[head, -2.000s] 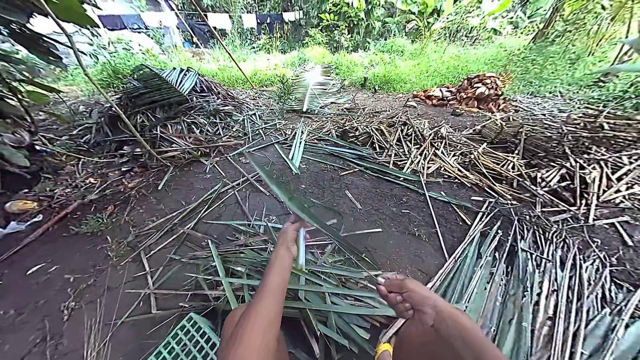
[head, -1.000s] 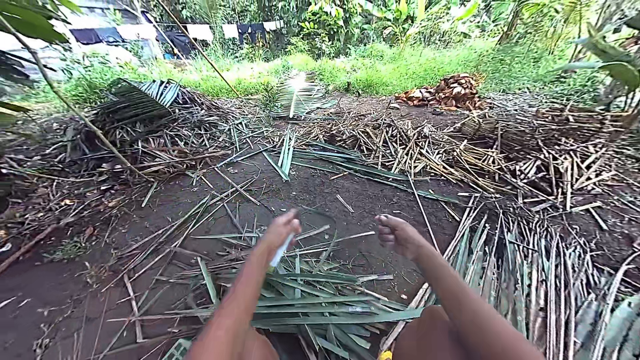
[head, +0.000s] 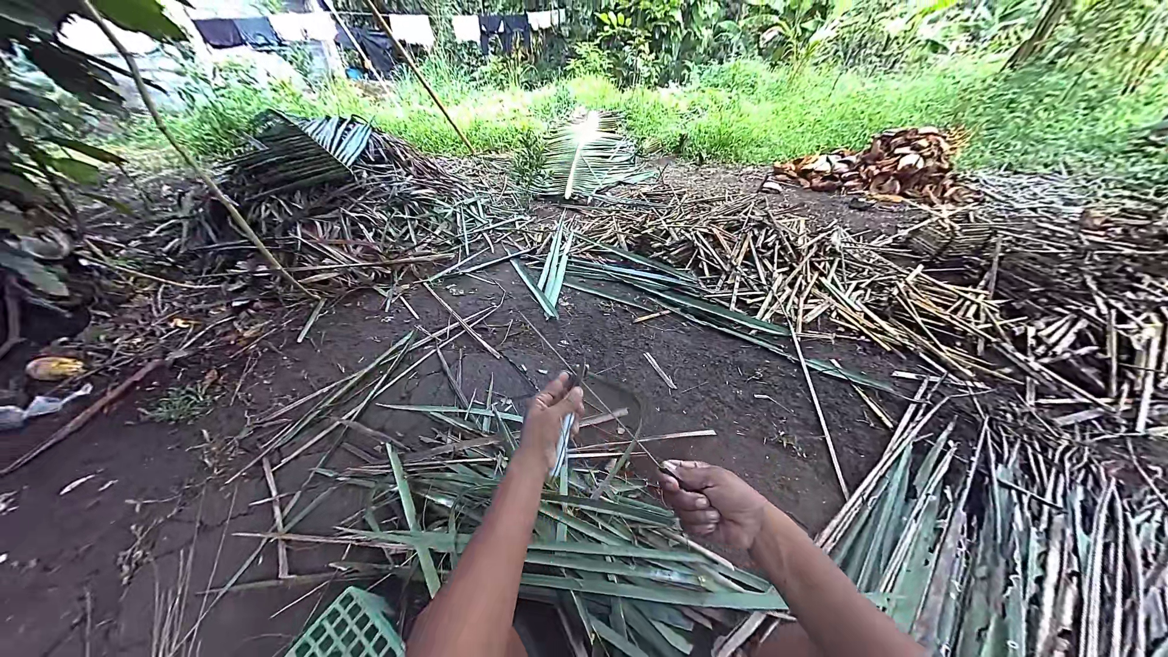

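My left hand (head: 550, 424) is closed around a thin, pale-edged tool, perhaps a knife, whose shape is mostly hidden by the fingers. Between thumb and fist, my right hand (head: 714, 502) pinches the end of a thin leaf midrib (head: 620, 418), which runs up and left past my left hand. A narrow strip of leaf (head: 636, 411) curls off beside it between the hands. Beneath both hands lies a loose heap of green palm leaflets (head: 630, 570) on the dark soil.
A green plastic crate (head: 351, 630) stands at the lower left. Stacked palm leaves (head: 995, 547) lie at the right, dry stalks (head: 785, 265) beyond them. Farther off are a frond pile (head: 319, 173), a single frond (head: 584, 160) and brown husks (head: 890, 164). A slanting stick (head: 196, 169) rises at the left.
Two seconds ago a broad green leaflet stretched between my hands; now a thin midrib with a curling strip is there. My hands were apart a second ago, and my right hand is now lower.
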